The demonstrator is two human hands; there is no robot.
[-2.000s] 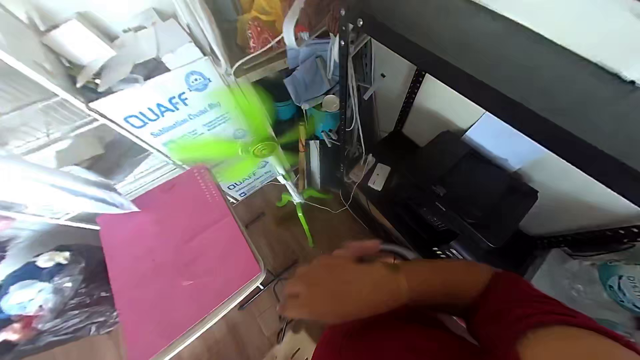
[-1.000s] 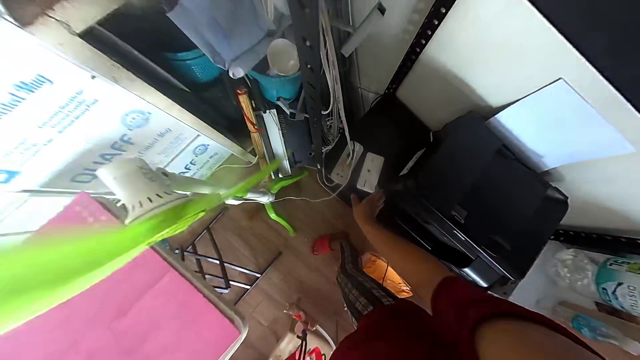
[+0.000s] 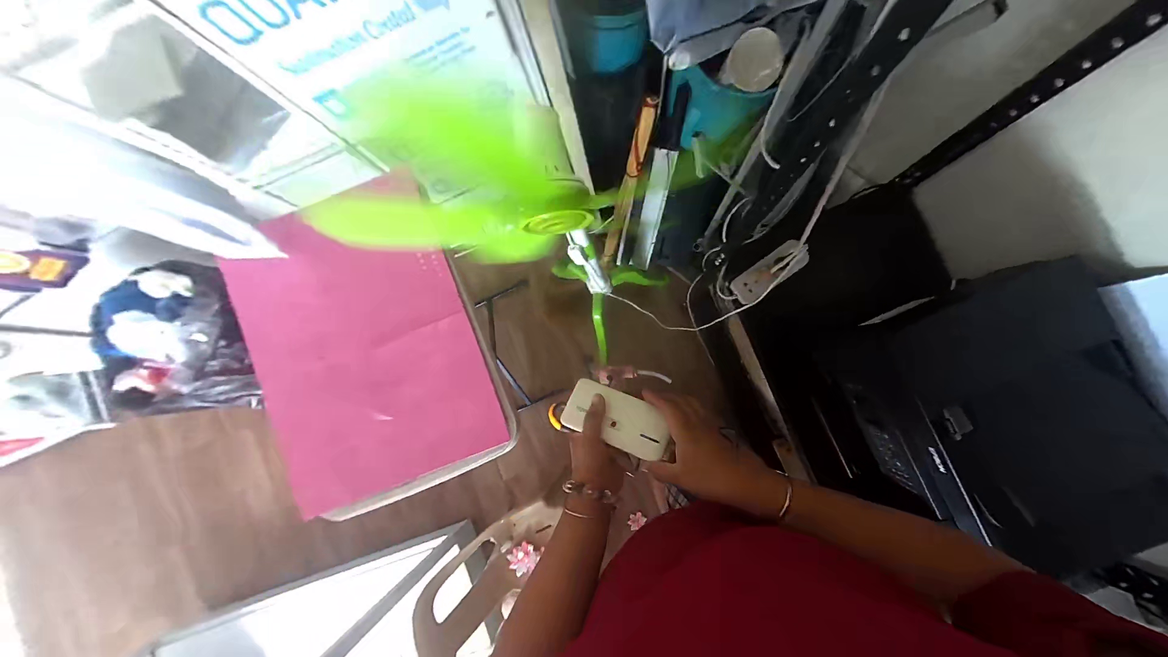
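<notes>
A cream-coloured rounded rectangular case [image 3: 630, 422] lies between my two hands, low in the middle of the view. My left hand [image 3: 598, 452] grips its left part, with the thumb over the top face. My right hand [image 3: 698, 447] holds its right end. An orange ring-like piece [image 3: 555, 417] shows at the case's left end. Past my hands, a green fan [image 3: 558, 222] has its blades blurred. A pale cord runs from near the fan to a white power strip [image 3: 769, 272] at its right.
A folding table with a pink top [image 3: 365, 347] is at left. A black printer [image 3: 1031, 401] stands at right, near a black perforated shelf post [image 3: 821, 119]. A plastic chair [image 3: 465, 584] is near my left forearm. Teal bins [image 3: 721, 114] stand behind the fan.
My right hand, by the printer and power strip one second ago, is now in front of me on the cream case. My left hand has come into view, also on the case. The view has shifted.
</notes>
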